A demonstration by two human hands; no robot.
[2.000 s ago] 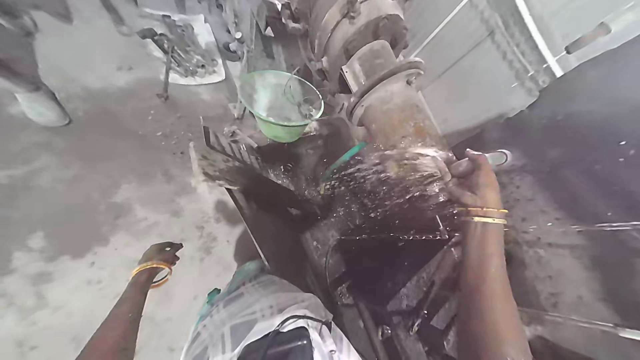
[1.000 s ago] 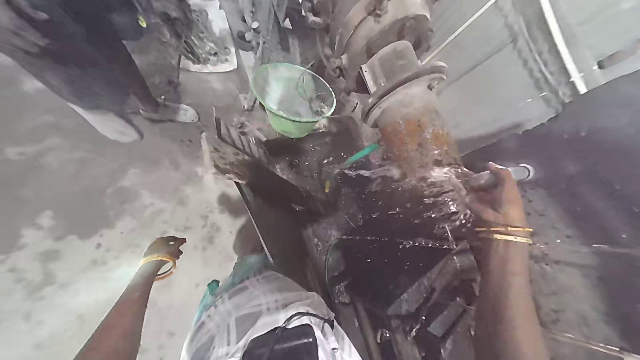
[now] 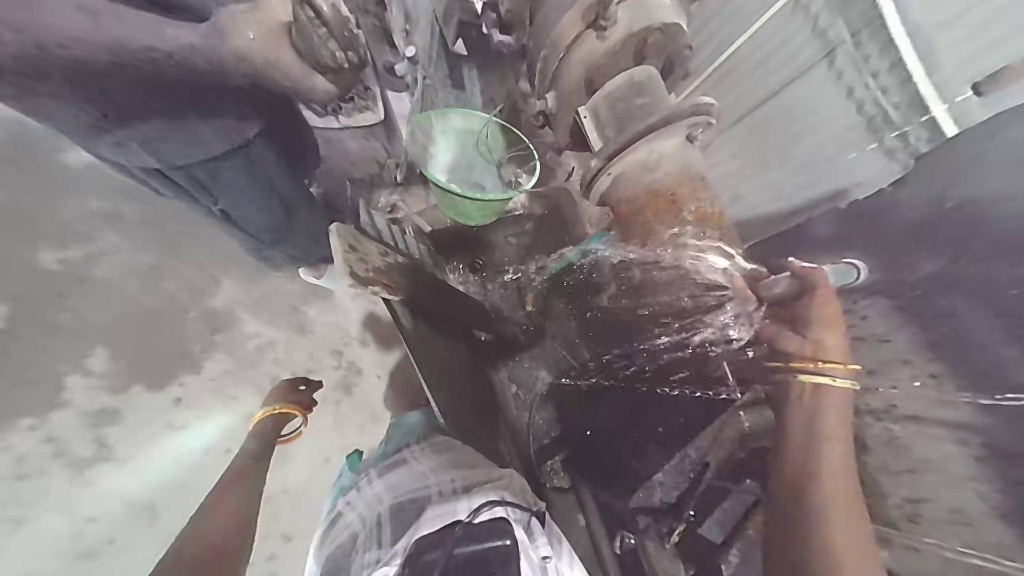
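Observation:
My right hand, with two bangles at the wrist, grips a pale pipe or hose end. Water sprays leftward from beside its fingers over a dark wet opening below a rusty metal cylinder. A teal strip lies partly under the spray. At the lower left, over the floor, my left hand hangs with curled fingers, bangles at its wrist, and nothing visible in it. Beyond the opening stands a green plastic bowl with thin wire or strands in it.
At the upper left another person's arm reaches over a pale tray or sheet bearing dark pieces. A slanted metal plate edges the opening's left side. Metal bars lie at the lower right. Corrugated sheet stands upper right.
The other person has come in closer at the upper left, and an arm now shows over the tray. Water keeps spraying by my right hand. My left hand still hangs at the left.

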